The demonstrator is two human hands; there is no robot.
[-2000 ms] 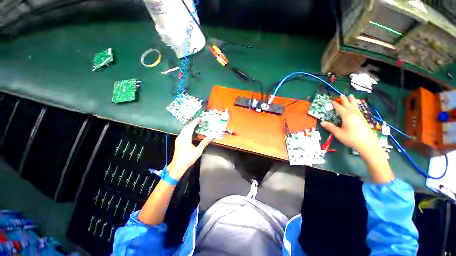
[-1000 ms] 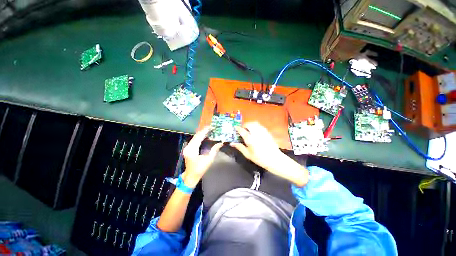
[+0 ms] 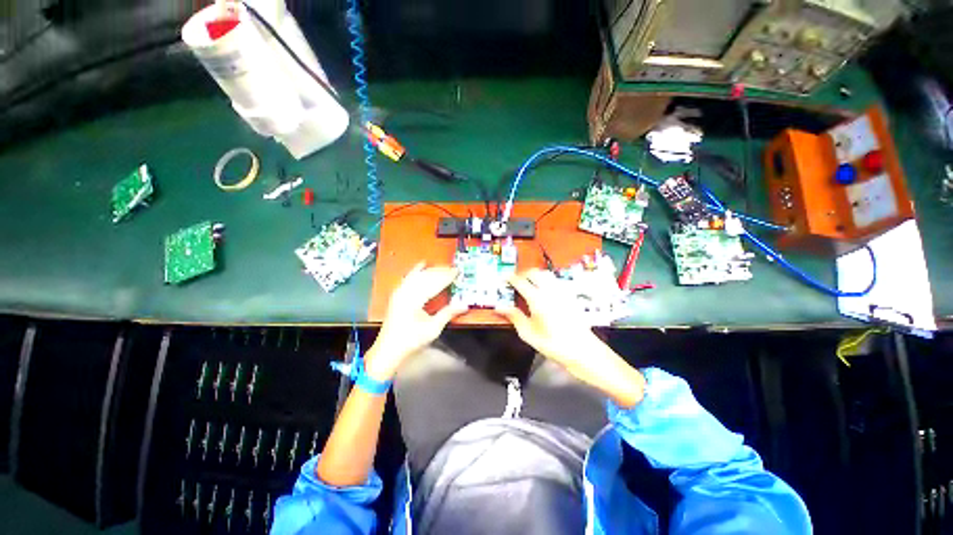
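A green-white circuit board (image 3: 483,278) lies over the orange test fixture (image 3: 394,251), its connector edge at the black connector bar (image 3: 520,227). My left hand (image 3: 418,303) grips the board's left edge. My right hand (image 3: 540,305) grips its right edge. Whether the board's connectors are fully seated in the bar cannot be told. A blue wrist strap (image 3: 368,378) is on my left wrist. A blue cable (image 3: 559,149) and thin black wires run to the bar.
Several other boards lie around, one left of the fixture (image 3: 334,254), one right (image 3: 711,251). A tape roll (image 3: 236,168), white roll (image 3: 274,89), red-yellow plugs (image 3: 385,141), remote control (image 3: 684,199), red stick (image 3: 631,258), oscilloscope (image 3: 763,42) and orange box (image 3: 836,183) stand around. Black tray (image 3: 251,418) below.
My right hand has come from the right-hand boards to the held board. Both hands have brought that board from the fixture's front left to the connector bar. The camera view has shifted.
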